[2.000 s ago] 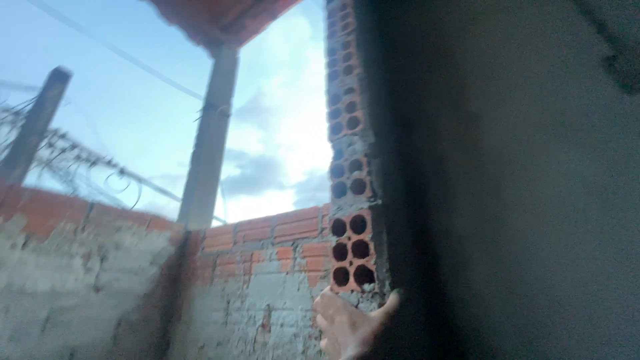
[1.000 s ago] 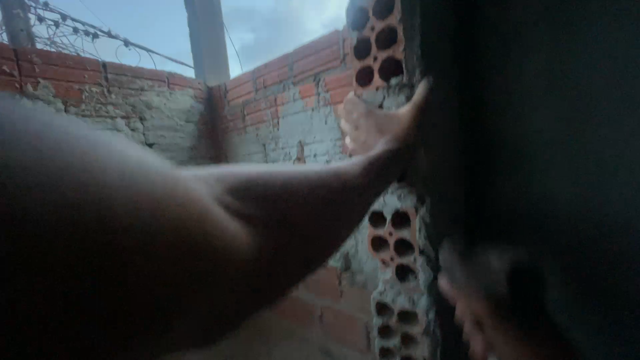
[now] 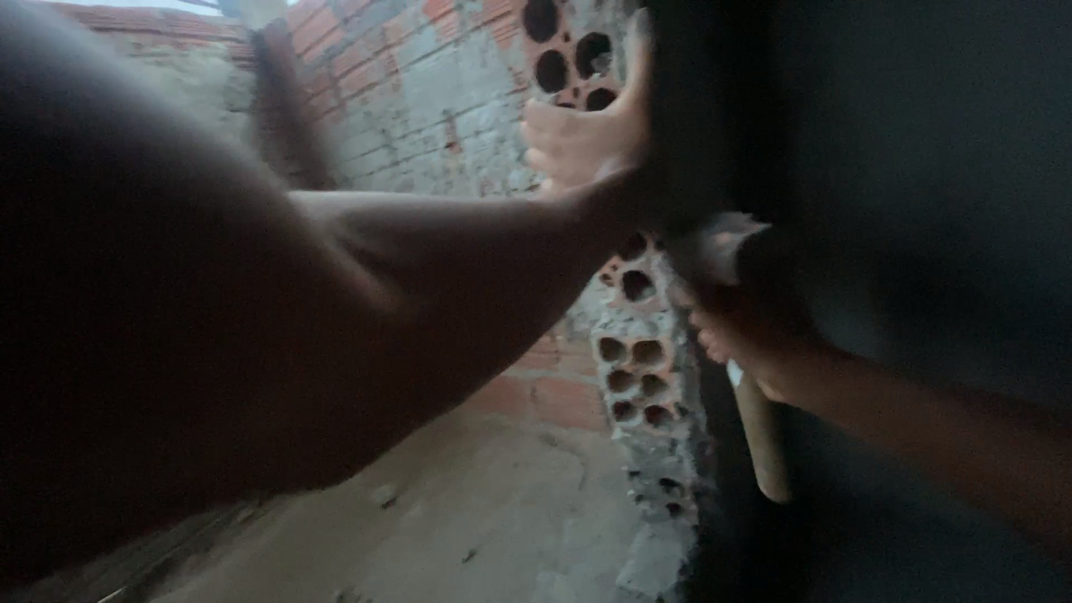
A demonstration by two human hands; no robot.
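My left hand point(image 3: 590, 138) grips the broken end of a wall of hollow clay bricks point(image 3: 638, 381), its fingers on the left side and its thumb raised against the right edge. Lower and to the right, my right hand point(image 3: 741, 335) is closed round the wooden handle of a hammer-like tool point(image 3: 762, 444). The tool's blurred head point(image 3: 729, 239) is up near the wall end, just below my left hand; its exact kind cannot be told. Round holes of the bricks show above and below my left forearm.
A brick wall smeared with grey mortar point(image 3: 419, 92) runs behind, meeting a concrete column point(image 3: 289, 109) at the corner. A dark plastered wall face point(image 3: 904, 167) fills the right side. Below lies a dusty floor point(image 3: 469, 502) with small debris.
The view has tilted down. My right hand, out of view at first and blurred at the lower right a second ago, is now up near the wall end with the tool. My left hand stays on the wall end.
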